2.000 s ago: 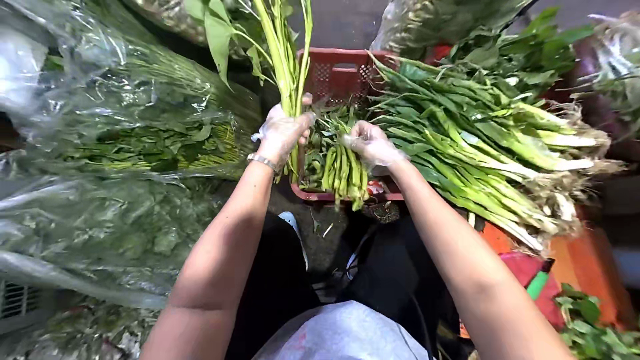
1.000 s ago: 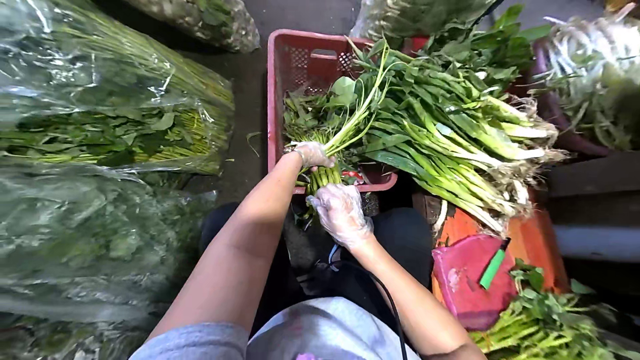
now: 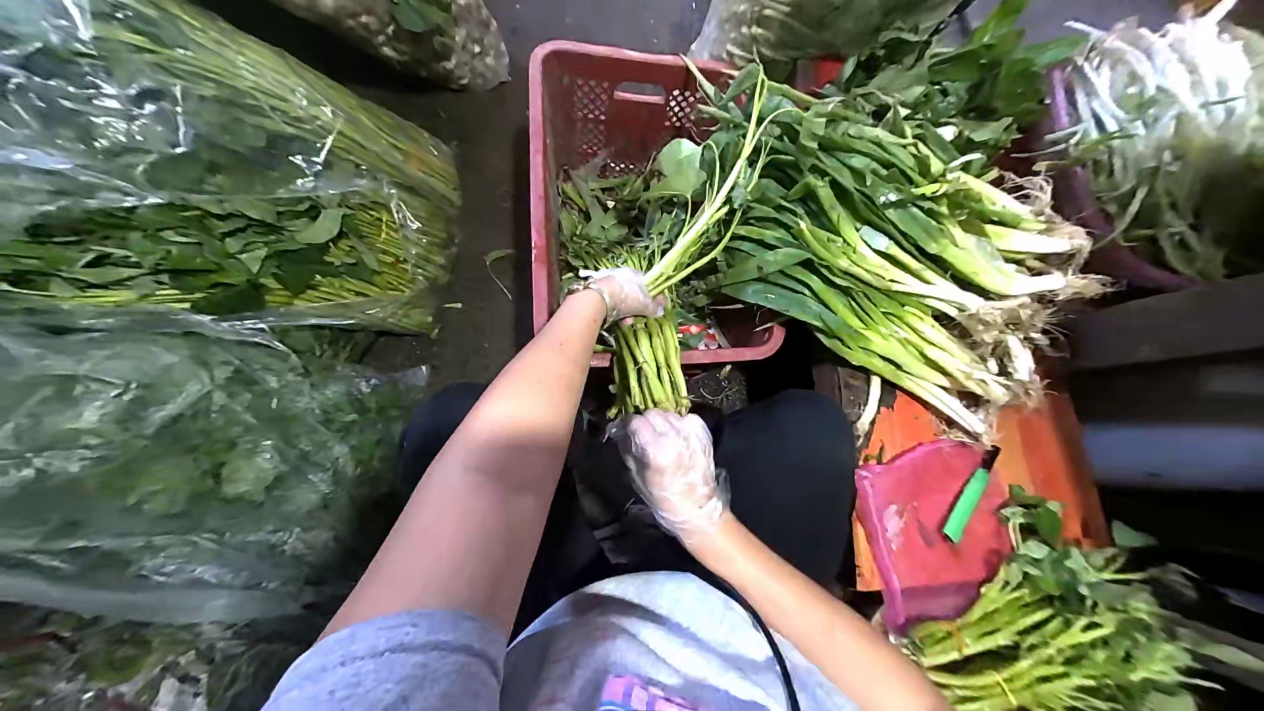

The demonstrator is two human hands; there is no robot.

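Observation:
A bundle of green leafy vegetable stems (image 3: 649,363) hangs over the near edge of a red plastic crate (image 3: 539,188), its cut ends toward me. My left hand (image 3: 628,294), in a clear plastic glove, is closed around the upper part of the bundle, with a few longer pale stems (image 3: 713,219) running up and right from it. Below, my right hand (image 3: 675,460), also gloved, is at the cut ends with its fingers curled; whether it grips them is hidden. Leafy greens (image 3: 607,212) lie in the crate behind the bundle.
Green onions with roots (image 3: 889,257) are heaped right of the crate. A green-handled knife (image 3: 968,504) lies on a pink mesh cloth (image 3: 918,513) over an orange surface (image 3: 1066,444). Tied greens (image 3: 1047,632) sit at the lower right. Clear plastic bags of greens (image 3: 217,434) fill the left side.
The longer stems, upright in my left hand two seconds ago, now lean right against the bundle. My right hand has moved down from the bundle's side to its cut ends. The view has shifted.

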